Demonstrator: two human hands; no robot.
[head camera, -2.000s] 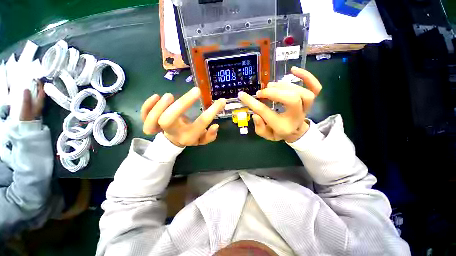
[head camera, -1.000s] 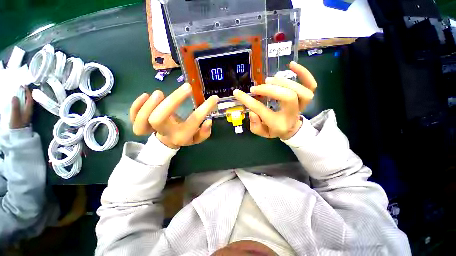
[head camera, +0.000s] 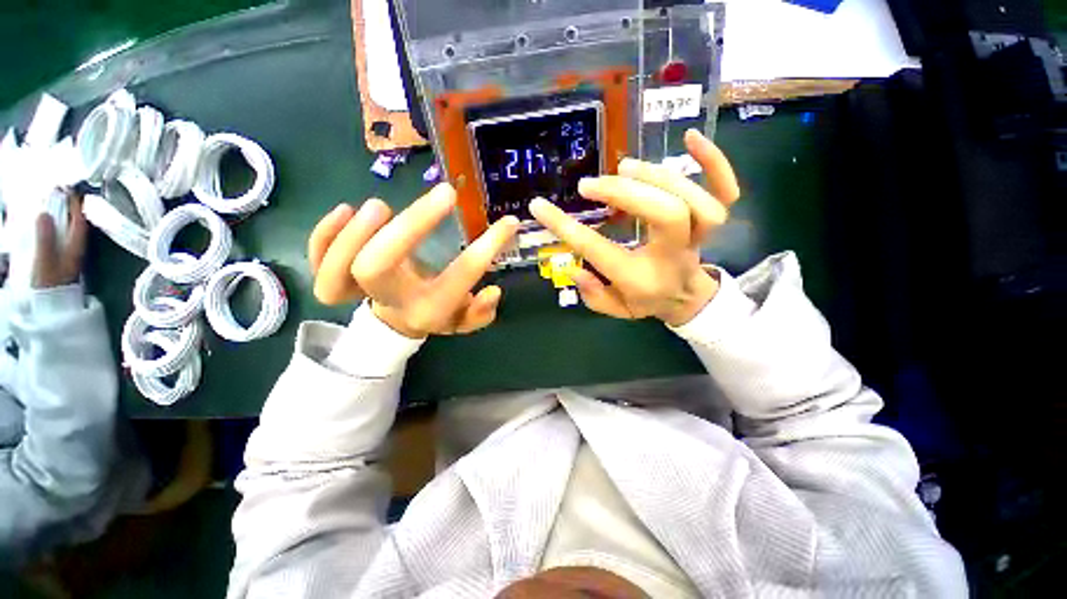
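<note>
A square black display unit (head camera: 538, 158) with glowing white-blue digits sits in the orange-red frame (head camera: 461, 176) of the clear acrylic test fixture (head camera: 527, 61). My left hand (head camera: 415, 272) is bare, fingers apart, its index fingertip at the display's lower left edge. My right hand (head camera: 649, 240) is bare, fingers apart, its index fingertip at the display's lower edge near the middle. Neither hand holds anything. A yellow connector (head camera: 560, 268) with a white tip is at the fixture's near edge, beside my right fingers.
Coiled white cables (head camera: 187, 243) lie on the green mat at left. Another person's hand (head camera: 59, 242) is beside a white pile at far left. A brown-edged board with white paper (head camera: 807, 53) lies behind the fixture. A red button (head camera: 674, 73) is at the fixture's upper right.
The display went from many lit symbols, to two dim numbers, to different digits now. My right index fingertip has shifted slightly left along the lower edge. The whole view has shifted slightly.
</note>
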